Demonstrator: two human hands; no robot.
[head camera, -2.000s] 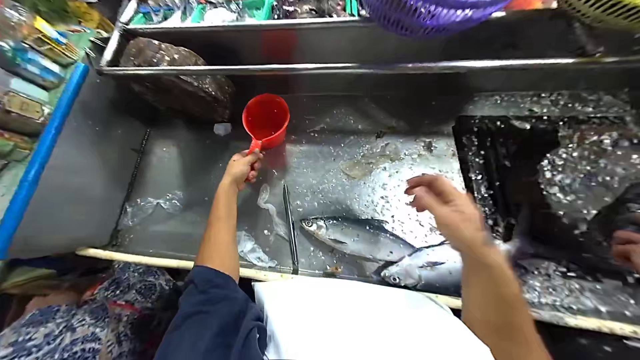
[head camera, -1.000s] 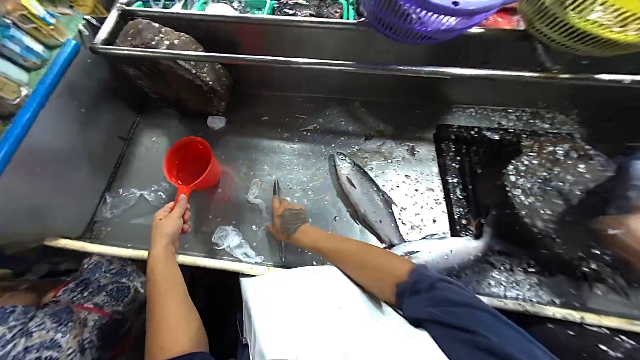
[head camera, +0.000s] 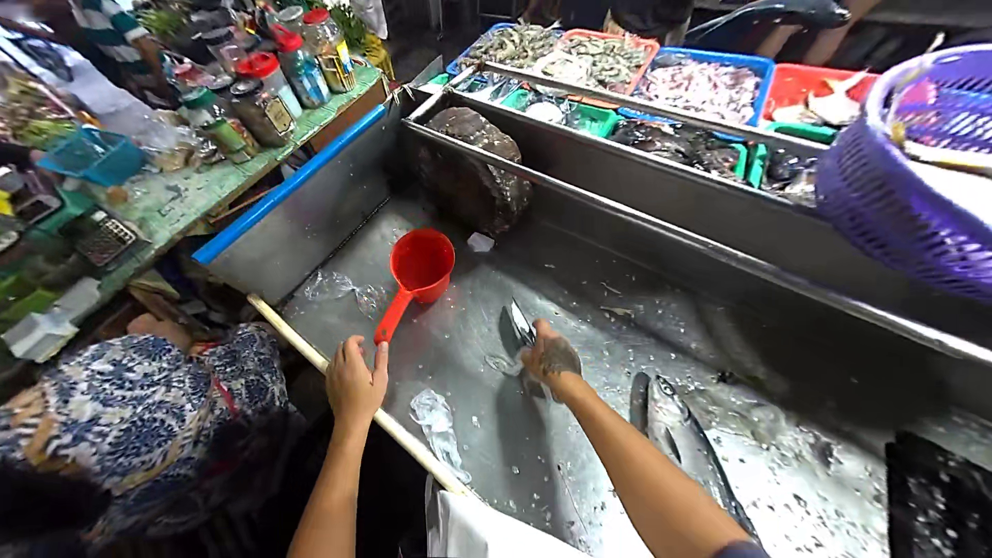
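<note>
The red plastic dipper (head camera: 422, 263) rests on the metal basin floor (head camera: 496, 434), its handle toward me. Just below the handle's end is my left hand (head camera: 356, 380), fingers apart and holding nothing. My right hand (head camera: 552, 358) grips a knife (head camera: 522, 322), whose blade points away from me over the basin; its handle is hidden in the hand. A silvery fish (head camera: 686, 438) lies to the right, partly behind my right forearm. Clear plastic bags (head camera: 438, 430) lie between my hands and at the left, near the dipper.
A round wooden block (head camera: 474, 167) leans in the back corner. Trays of shrimp (head camera: 593, 62) and a purple basket (head camera: 891, 178) stand beyond the metal rail. Left are a green table (head camera: 182, 198) with jars and a person in patterned clothes (head camera: 155, 403). A black mat (head camera: 934, 496) lies right.
My left hand has let go of the red dipper. My right hand, empty two seconds ago, now has the knife lifted from where it lay. The view has swung left.
</note>
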